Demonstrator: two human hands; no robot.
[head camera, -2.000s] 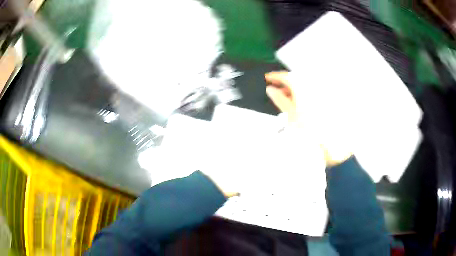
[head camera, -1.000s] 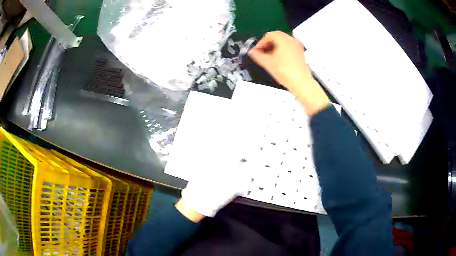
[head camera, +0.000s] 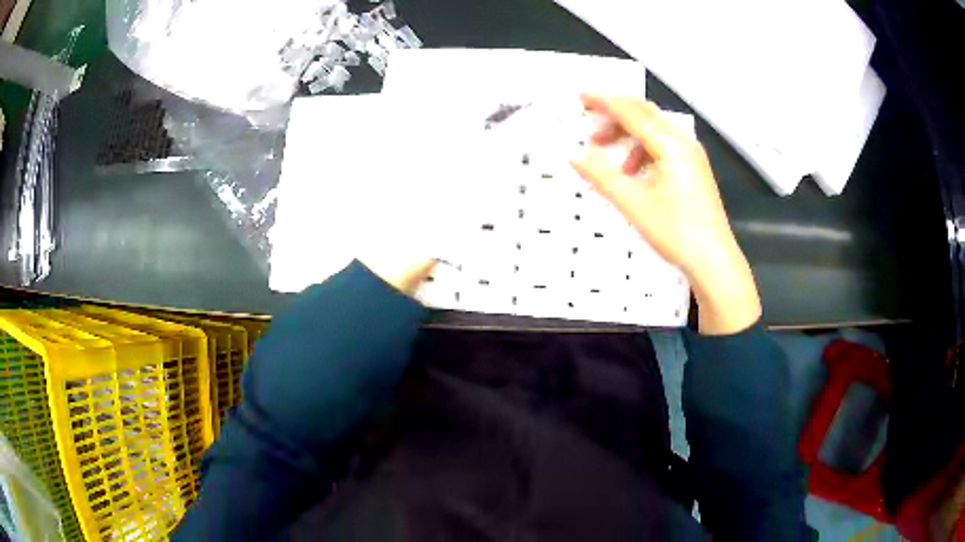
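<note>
A white panel (head camera: 339, 191) with a stepped top edge lies flat at the bench's near edge. Rows of small dark marks or slots show on its right part. My left hand (head camera: 444, 196), in a white glove, merges with the overexposed panel; its fingers cannot be made out. My bare right hand (head camera: 667, 180) is over the panel's right part, thumb and forefinger a little apart, with no piece visible between them. A small greyish blur (head camera: 506, 113) shows on the panel's upper part. A heap of small translucent pieces (head camera: 339, 48) lies beyond it.
A crumpled clear bag (head camera: 201, 53) lies behind left, with a clear film (head camera: 238, 185) and a dark grid piece (head camera: 134, 129) below. Shiny strips (head camera: 35, 191) lie far left. Stacked white panels (head camera: 757, 79) lie behind right. Yellow crates (head camera: 127, 423) stand below the bench edge.
The view has shifted, so bench things sit higher and further left. My right hand has come back from beside the heap of small pieces to over the panel's marked part.
</note>
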